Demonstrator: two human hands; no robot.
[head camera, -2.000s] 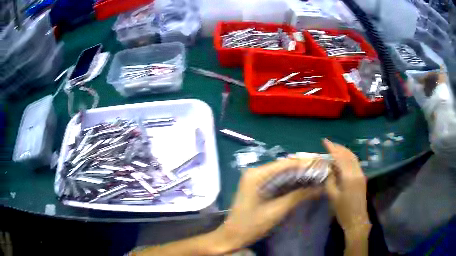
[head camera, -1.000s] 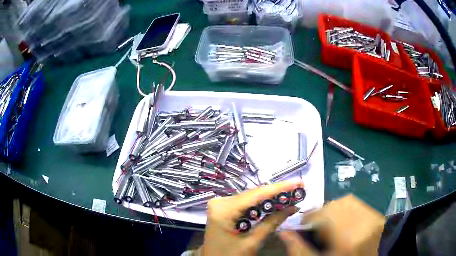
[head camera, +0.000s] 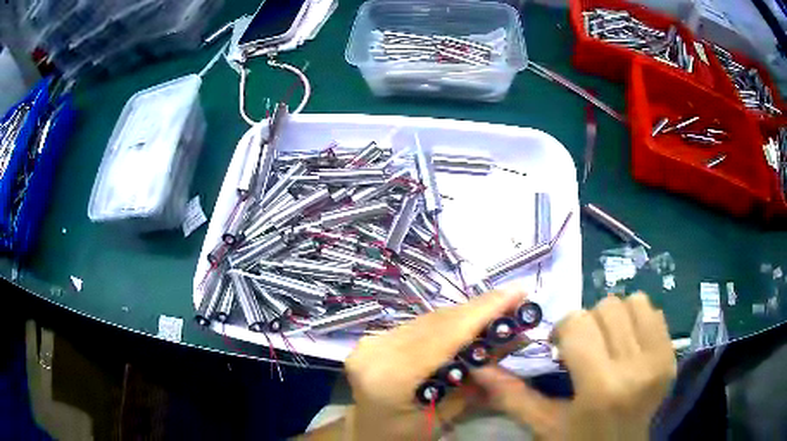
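My left hand (head camera: 401, 357) holds a slanted row of several silver cylinders (head camera: 480, 353), black round ends with pale centres facing me; thin red wires hang from the lowest. My right hand (head camera: 613, 366), slightly blurred, is closed just right of the row around a slim pale tool (head camera: 682, 343); one end shows right of the fist and a pale tip shows at its left. Its exact kind is unclear. Behind the hands, the white tray (head camera: 565, 172) holds a heap of similar silver cylinders with red wires, mostly on its left and middle.
Behind the tray is an open clear box (head camera: 436, 82) of slim parts, with a phone (head camera: 274, 21) to its left. A frosted lidded box (head camera: 147, 155) and blue bins (head camera: 30, 172) stand left. Red bins (head camera: 699, 164) stand right rear. A slim silver piece (head camera: 617, 226) and film scraps (head camera: 621, 269) lie right.
The view has swung right to left, then tilted down. The cylinders, earlier held low at the bench edge, now show their ends over the tray's front. My right hand has moved up beside them.
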